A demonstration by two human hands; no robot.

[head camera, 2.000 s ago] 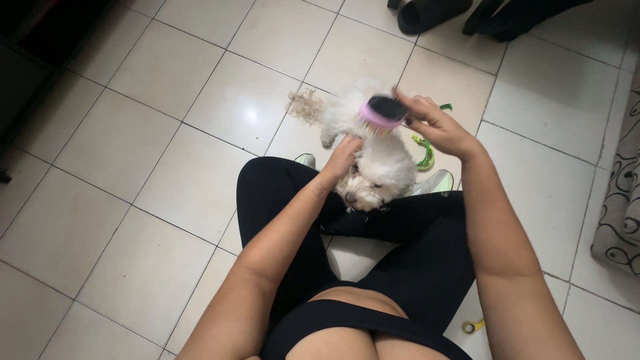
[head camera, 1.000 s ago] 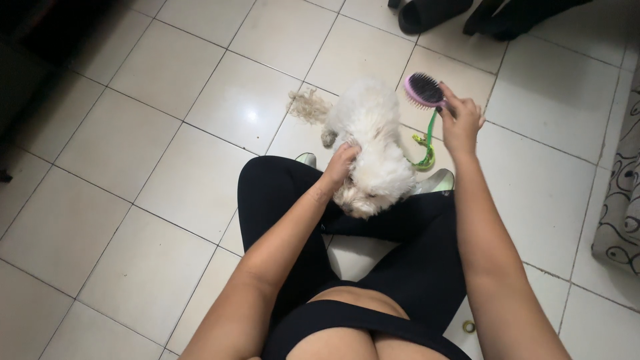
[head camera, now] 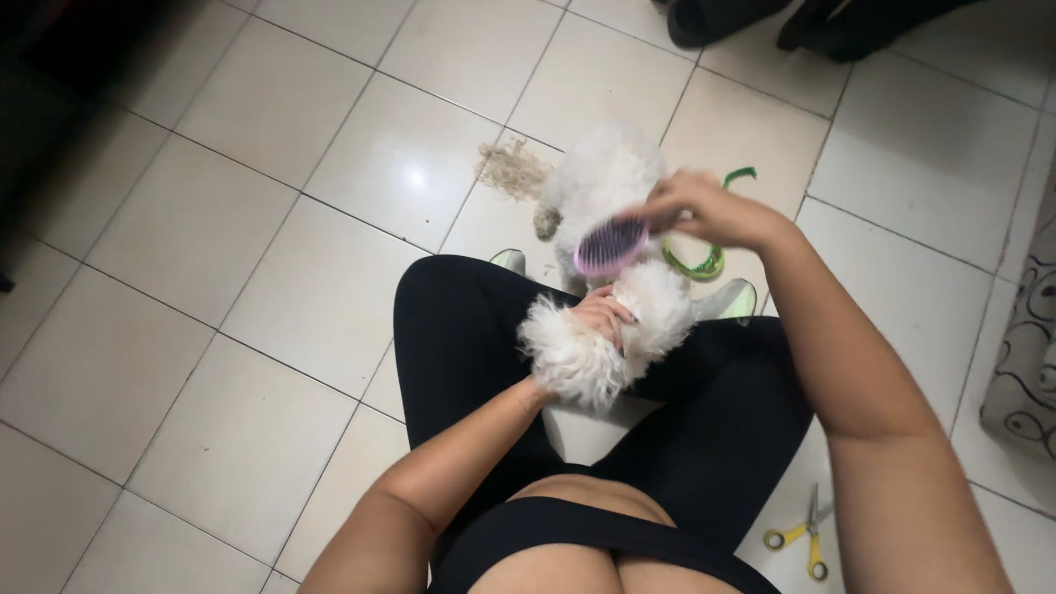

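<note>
A fluffy white dog (head camera: 615, 169) stands on the tiled floor with its head over my crossed legs. My left hand (head camera: 604, 317) is at the dog's head and neck, its fingers pressed into the fur and partly hidden by it. My right hand (head camera: 689, 206), slightly blurred, grips a pink-rimmed hairbrush (head camera: 612, 246) with dark bristles, held over the dog's back near the neck. The brush's handle is hidden in that hand. Behind the right hand, a green leash or strap (head camera: 700, 268) lies curled on the floor.
A clump of loose fur (head camera: 513, 167) lies on the tiles left of the dog. Yellow-handled scissors (head camera: 813, 532) are on the floor by my right thigh. Black footwear (head camera: 726, 18) is at the top right, and a patterned fabric item (head camera: 1027, 363) stands at the right edge.
My right hand has brought the brush from the dog's right side back over its back. The dog's head has shifted, and my left hand now lies across it. More of the scissors shows.
</note>
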